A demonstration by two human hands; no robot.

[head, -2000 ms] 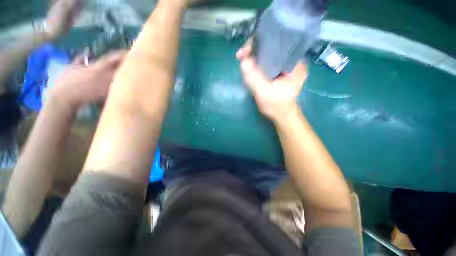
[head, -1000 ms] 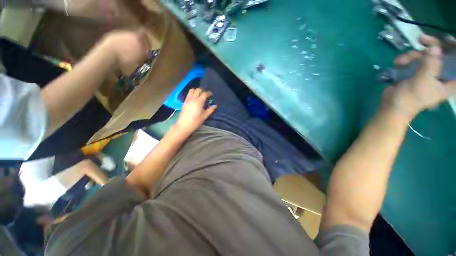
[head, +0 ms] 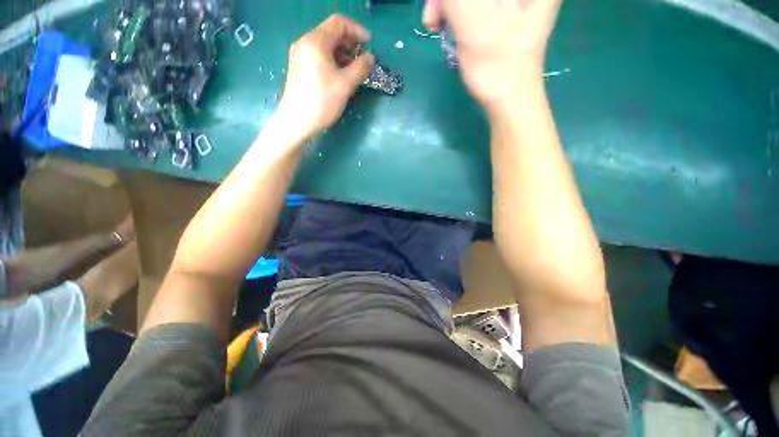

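My left hand [head: 325, 72] is above the green bench, its fingertips pinching one end of a small dark, speckled circuit board module [head: 384, 79]. The module points right, toward my other hand. My right hand [head: 504, 47] is at the top edge, partly cut off, to the right of the module and apart from it. What its fingers hold is hidden. A small dark piece [head: 450, 49] shows beside its fingers; I cannot tell what it is.
A heap of dark modules [head: 162, 68] lies on the bench at left, near thin whitish frames [head: 202, 144] and a blue bin [head: 43, 90]. A carton [head: 483, 282] is by my lap. Another person's forearm [head: 107, 277] is at lower left.
My left hand has come up from beside my lap to over the bench, now with a module. My right hand has moved left in view. The grey driver no longer shows. The view has turned.
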